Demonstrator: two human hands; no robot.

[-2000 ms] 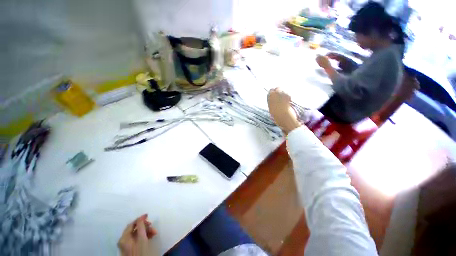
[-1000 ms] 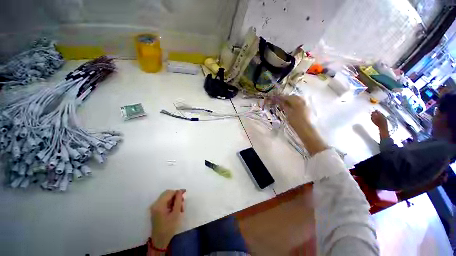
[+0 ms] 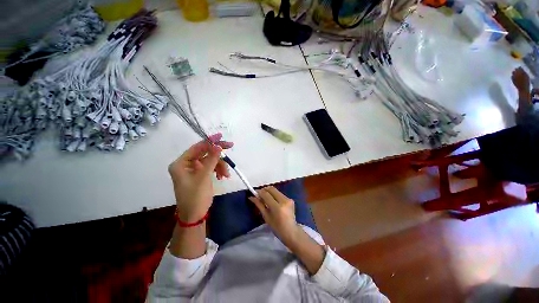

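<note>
A grey-white multi-core cable runs between my two hands above the table's front edge. My left hand pinches it near the black sleeve, where the core wires leave the jacket. The thin core wires fan up and to the left over the table. One strand stands apart from the rest. My right hand is closed around the white cord lower down. The cable's other end is hidden by my right hand.
A big cable pile lies left, another bundle right. A smartphone and small yellow-green cutter lie ahead. Separate cables, a clear greenish packet and a black object lie farther back. A person's hand shows far right.
My right hand has come back from the far right cables and now holds one cable in front of me. My left hand, empty before, has taken hold of its wire end. The view has tilted down.
</note>
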